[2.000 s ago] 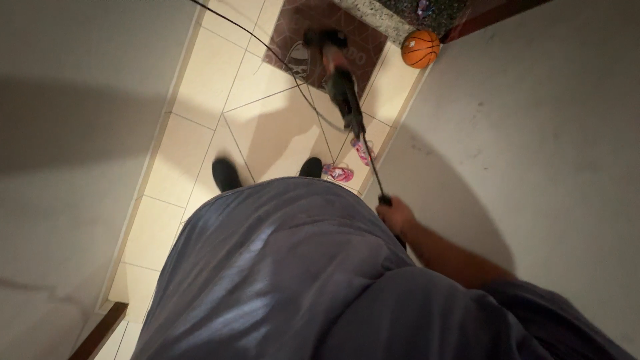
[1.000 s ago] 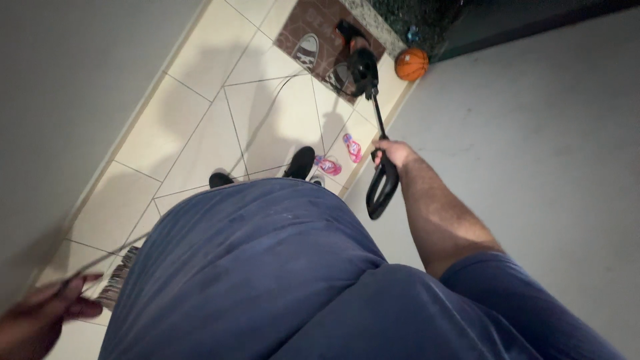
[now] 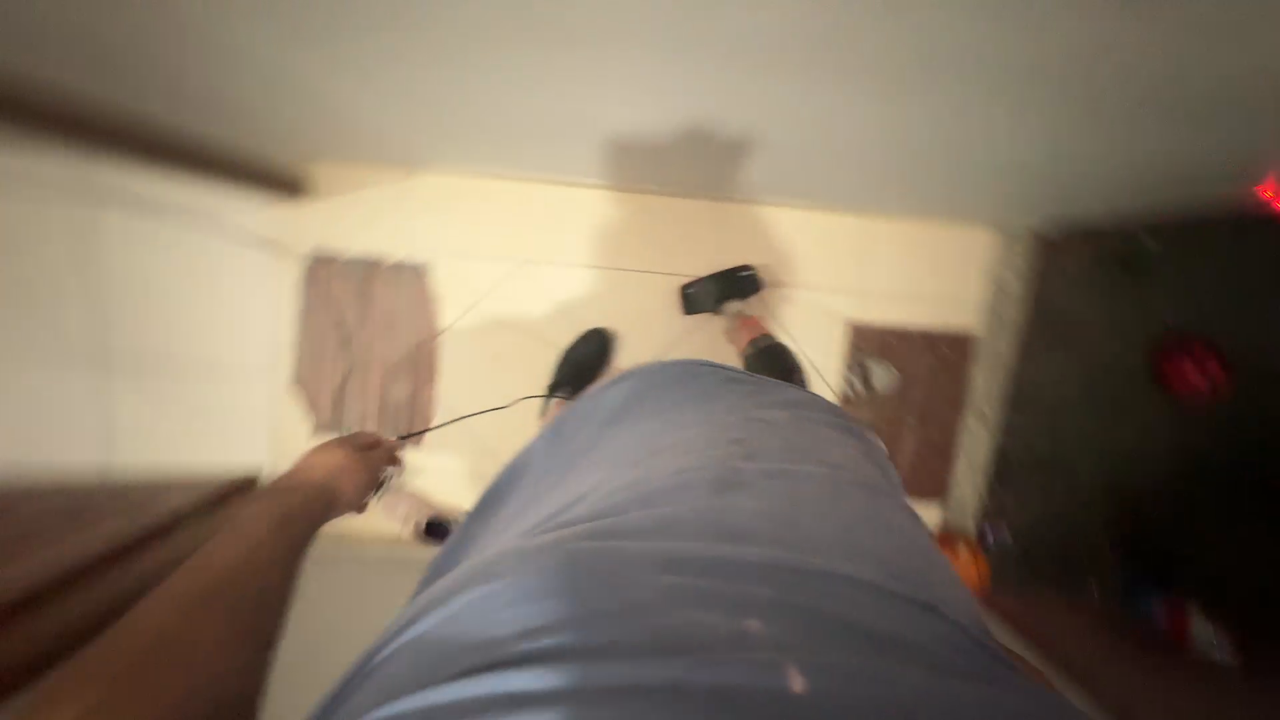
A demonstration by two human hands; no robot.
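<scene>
My left hand is closed on a thin dark cord, which runs right toward my foot and goes behind my shirt. A striped rug lies on the floor just above that hand. My right hand is not in view. A black, flat-ended object, blurred, is beside my right foot; I cannot tell exactly what it is. The dark shoes on my feet stand on pale tiles. The black long-handled tool seen earlier in my right hand cannot be made out for certain.
A brown doormat with a shoe picture lies at the right by a stone threshold. Past its lower end is an orange basketball. A wall runs along the top, and brown wood is at lower left.
The view has turned strongly. My right hand, earlier on the tool's black handle, has left the view. My left hand, absent at first, now reaches out with the cord. The striped rug shows more fully.
</scene>
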